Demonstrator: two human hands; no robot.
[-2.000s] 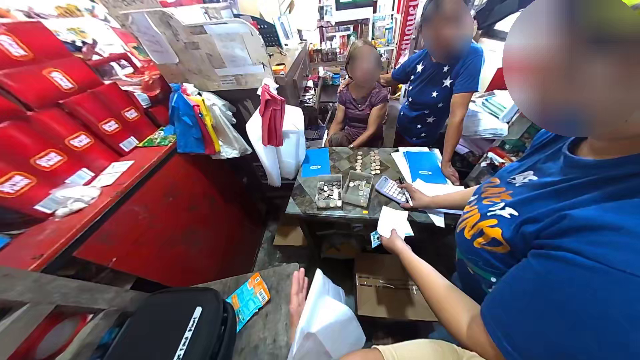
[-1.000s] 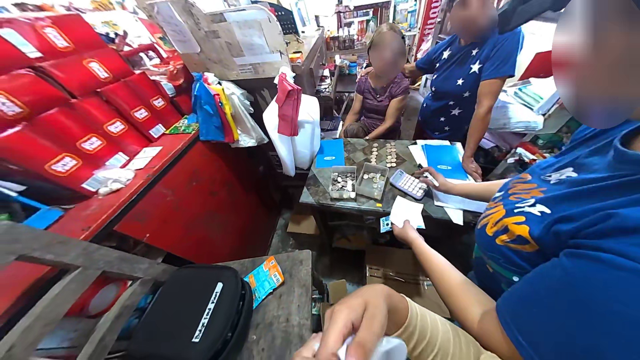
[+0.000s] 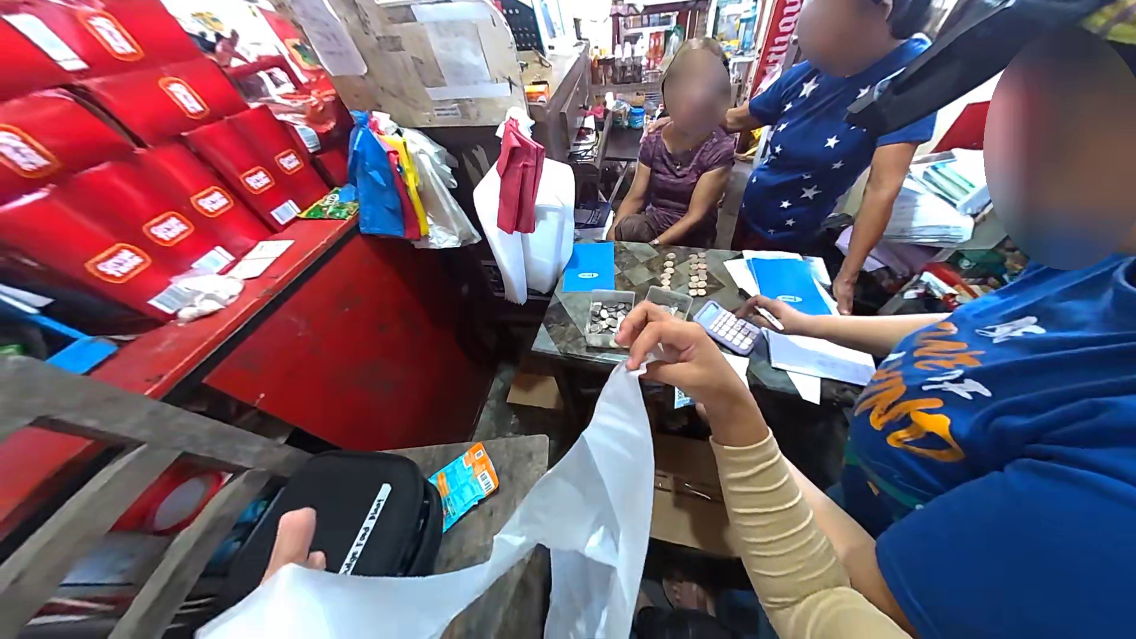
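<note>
Thin white material, like a cloth or soft plastic bag (image 3: 612, 461), stretches between my two hands. My right hand (image 3: 683, 355), in a tan ribbed sleeve, pinches its upper corner in front of the table. Low on the left, my left hand (image 3: 295, 541) is at the other end of it; the material hides most of that hand, and a finger shows. Behind my left hand lies a black zip case (image 3: 355, 506) with a labelled strip, and an orange and blue packet (image 3: 466, 484) lies beside it.
A stone-patterned table (image 3: 559, 324) holds coin trays (image 3: 611, 312), rows of coins, a calculator (image 3: 728, 328) and blue folders (image 3: 785, 282). One person sits behind it, another stands there, and a third is close on my right. Red packs (image 3: 133, 213) stand on a red counter at left.
My right hand has risen toward the table, drawing the white material up and out. My left hand has come into view at lower left, over the black case.
</note>
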